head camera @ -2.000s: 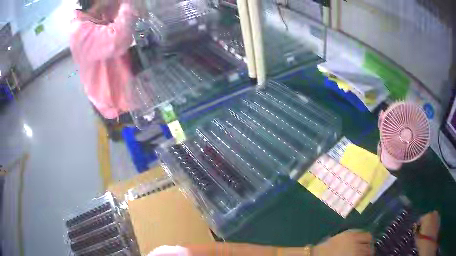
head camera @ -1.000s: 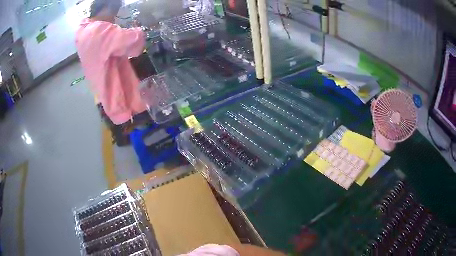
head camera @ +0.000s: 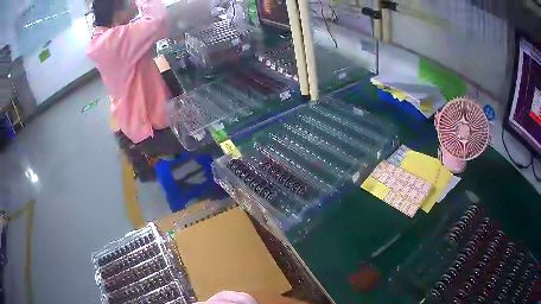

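The main blister tray holds several rows of small round dark components [head camera: 490, 255] at the lower right, cut off by the picture's edge. A long thin pen-like tool [head camera: 385, 244] lies left of it, with a red-brown pad [head camera: 363, 277] near its lower end. A clear side blister tray [head camera: 332, 155] lies further left, with dark parts in its nearer left rows. Only my pink left sleeve [head camera: 230, 297] and a bit of forearm show at the bottom edge. My left hand is out of the picture. My right hand is not in view.
A label sheet [head camera: 403, 185] lies on yellow paper [head camera: 436, 178] beside a pink fan [head camera: 463, 129]. A monitor [head camera: 529, 98] stands at the right. A cardboard sheet [head camera: 228, 254] and a filled tray [head camera: 137, 267] are lower left. A person in pink [head camera: 127, 77] stands beyond a blue stool-like object [head camera: 185, 181].
Both hands, seen at the main tray two seconds ago, have left the picture. My left forearm has drawn back to the bottom edge. The view has shifted, showing more of the main tray and monitor.
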